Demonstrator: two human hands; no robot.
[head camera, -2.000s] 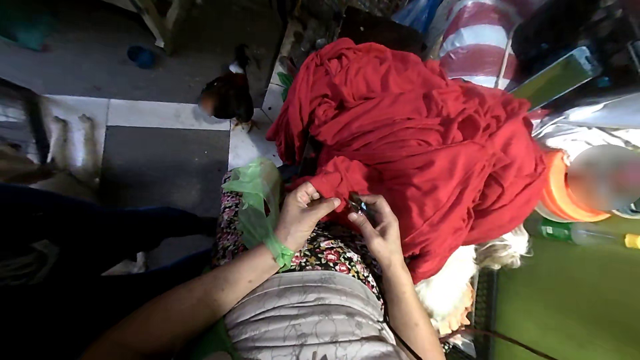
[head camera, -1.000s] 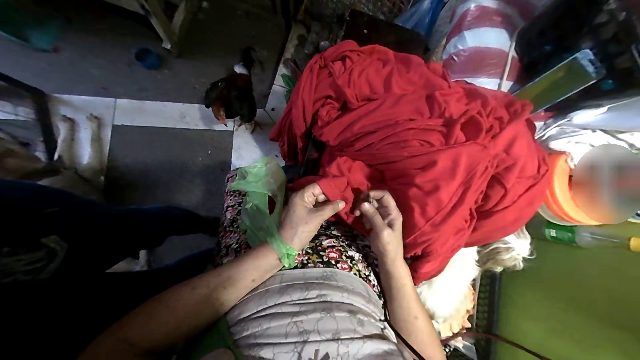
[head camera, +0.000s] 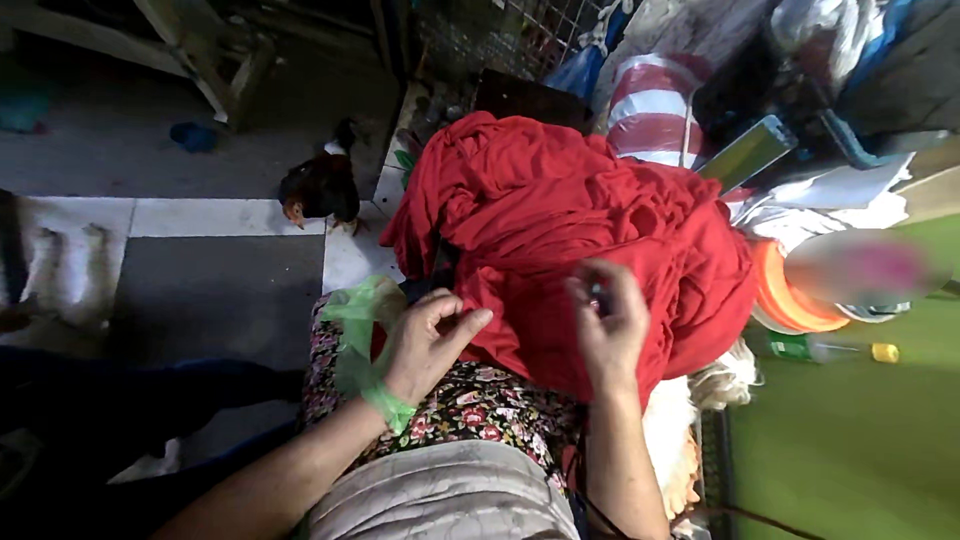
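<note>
A large heap of red cloth (head camera: 570, 202) lies in front of me and over the edge of my lap, which is covered by black floral fabric (head camera: 480, 412). My left hand (head camera: 431, 337) is at the heap's lower left, thumb and index finger at the cloth; whether they pinch a fold is unclear. A thin green plastic bag (head camera: 367, 322) is tied round the left wrist. Raised over the red cloth, my right hand (head camera: 611, 322) is blurred, its fingers curled round a small dark, partly metallic tool (head camera: 595, 296) whose kind I cannot tell.
A chicken (head camera: 322, 187) stands on the tiled floor to the left. At right are an orange-rimmed container (head camera: 780, 289), a green-labelled plastic bottle (head camera: 817, 349) and white cloths (head camera: 840, 202). A red-and-white striped bundle (head camera: 652, 109) stands behind the heap. Another person's dark-clothed legs (head camera: 187, 397) are at left.
My right hand has moved away from my left hand to the right, with the small tool in its fingers. The hands were close together at the red cloth before. The chicken has lowered its head.
</note>
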